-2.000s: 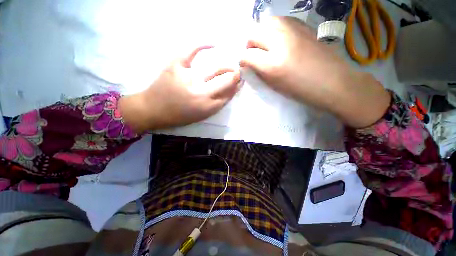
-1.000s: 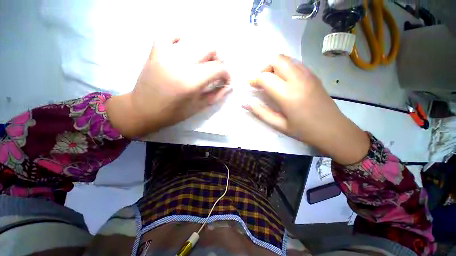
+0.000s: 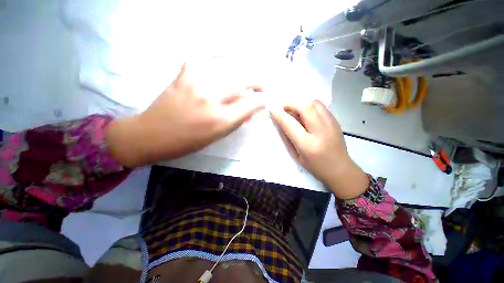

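Note:
White fabric lies bright and overexposed over the left and middle of the table; its edges wash out in the glare. My left hand rests on it, palm down, fingertips pointing right. My right hand is just right of it, thumb and index finger close together near the left fingertips. A small white piece may be between the fingertips, but the glare hides it. The presser foot and needle area shows beyond my hands.
A white ridged knob and yellow-orange scissors loops are at the upper right. Red-orange snips lie at the right table end, beside crumpled white pieces. A dark phone lies below the table, partly behind my right sleeve.
The view has shifted, showing more of the machine at the upper right. My right hand has drawn in closer to the left fingertips. My left hand lies flatter on the fabric.

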